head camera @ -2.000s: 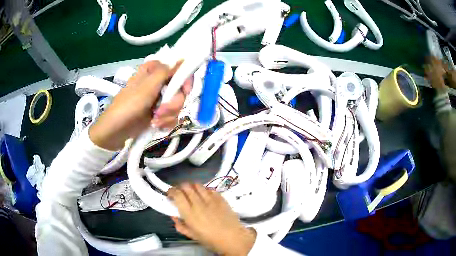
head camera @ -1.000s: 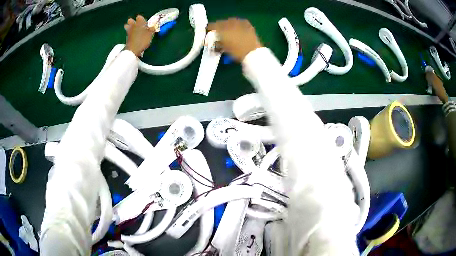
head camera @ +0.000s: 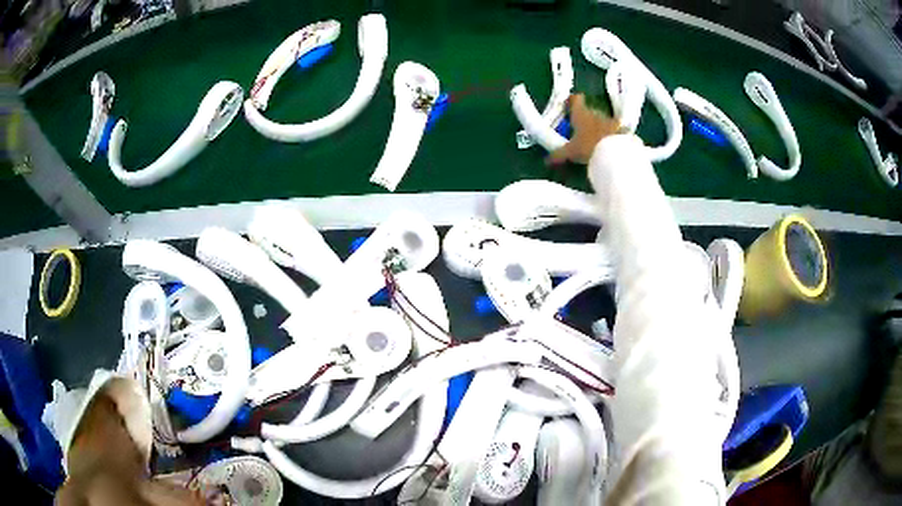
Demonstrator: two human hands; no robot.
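My right hand (head camera: 586, 133) reaches over the green belt, at a hooked white fan arm (head camera: 539, 121) with blue beside it; whether the fingers grip it is unclear. My left hand (head camera: 109, 450) is low at the left, blurred and partly cut off, near a white part with a round end (head camera: 245, 482); its grip cannot be told. A flat white plate (head camera: 404, 138) with a blue battery cell (head camera: 436, 111) and thin red wires lies on the belt. More white fan arms (head camera: 336, 117) lie on the belt. White parts with red and black wires (head camera: 376, 341) are heaped on the bench.
A metal edge (head camera: 455, 212) separates belt and bench. A thick tape roll (head camera: 781, 265) stands at right, above a blue tape dispenser (head camera: 766, 420). A thin tape roll (head camera: 60, 283) and another blue dispenser (head camera: 28, 395) are at left. A frame post (head camera: 59, 188) stands at upper left.
My left hand has come back from the belt to the lower left of the bench. My right hand has left the flat plate, which now lies uncovered, and moved right along the belt.
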